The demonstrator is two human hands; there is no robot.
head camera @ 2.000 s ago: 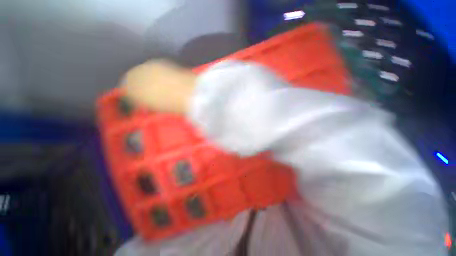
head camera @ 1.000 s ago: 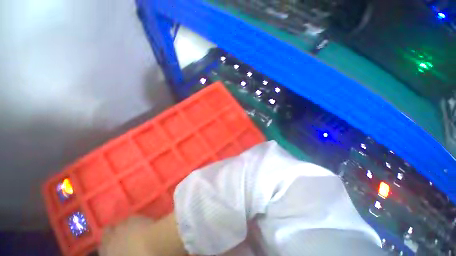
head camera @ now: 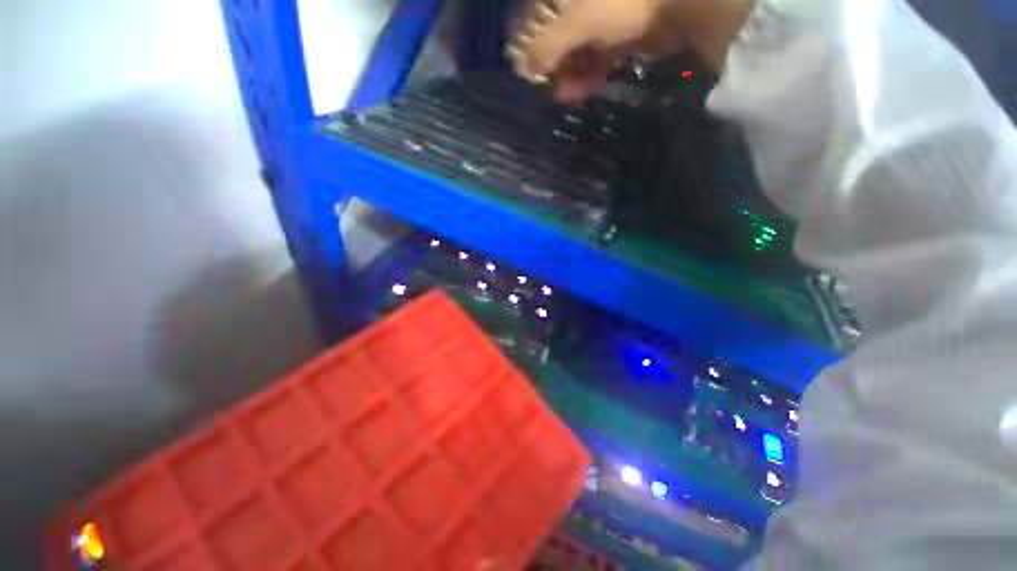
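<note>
An orange-red compartment tray [head camera: 390,446] slants across the lower left, cut off by the bottom edge. Its visible pockets look empty except one at the far left with a lit orange-yellow watch [head camera: 87,543]. My right hand [head camera: 636,39] is at the top edge, partly cut off, over the back of the upper shelf. Its fingers are curled near small dark items with a red light point; blur hides whether it grips one. My left hand is out of view, so what supports the tray is hidden.
A blue rack upright [head camera: 273,134] stands left of the upper shelf with dark strips [head camera: 446,151]. A blue beam [head camera: 502,240] runs below it. The lower shelf [head camera: 625,413] has several lit points and screens. My white sleeve [head camera: 892,223] covers the right side.
My right hand has moved from the tray's lower edge up to the upper shelf. The tray sits lower in view, and the lit white-blue watch has left the picture. More of the upper shelf shows.
</note>
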